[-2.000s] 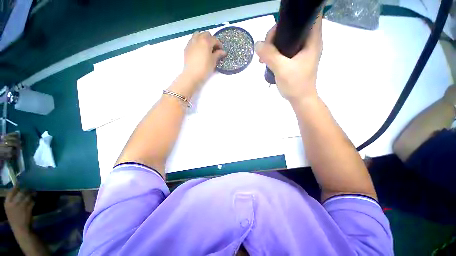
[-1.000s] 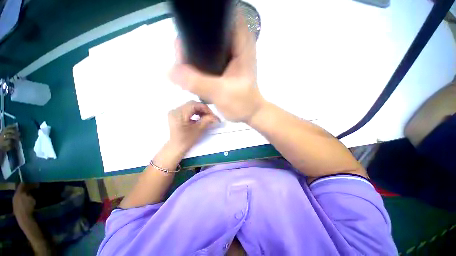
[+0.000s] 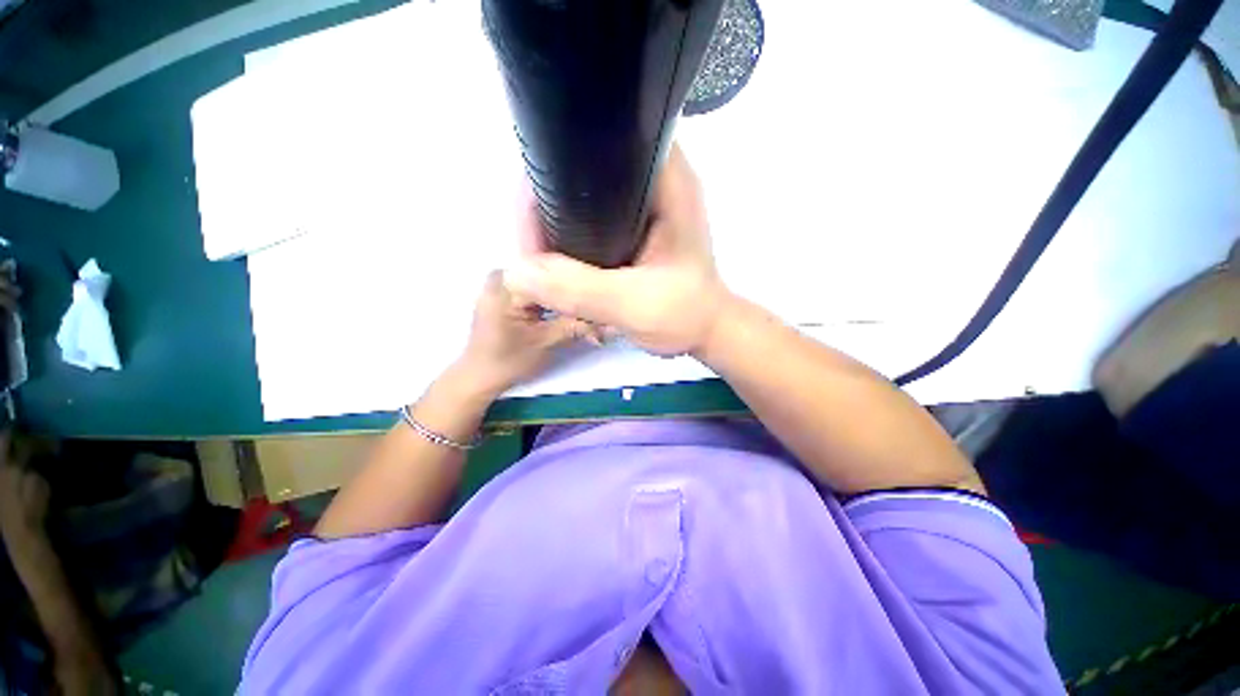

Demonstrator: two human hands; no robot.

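Observation:
My right hand (image 3: pixel 639 292) is wrapped around the lower part of the thick black electric screwdriver (image 3: pixel 592 129), held upright over the white panels (image 3: pixel 367 306). Its tip is hidden behind my hands. My left hand (image 3: pixel 514 333) is close under and beside the right one, its fingers bent towards the tip near the panels' front edge. What its fingertips hold, if anything, is hidden or too small to tell. The round screw dish (image 3: pixel 728 57) is partly covered by the screwdriver, full of small grey bits.
A stack of white panels (image 3: pixel 225 184) lies at left. A translucent bottle (image 3: pixel 61 166) and a crumpled tissue (image 3: pixel 89 324) are at far left. The black cord (image 3: pixel 1054 204) curves down at right. A clear bag (image 3: pixel 1058 16) is at the top right. People's arms show at both sides.
From beside the dish, my left hand has come back to the front edge. My right hand has brought the screwdriver left and nearer, beside my left hand. The view has shifted.

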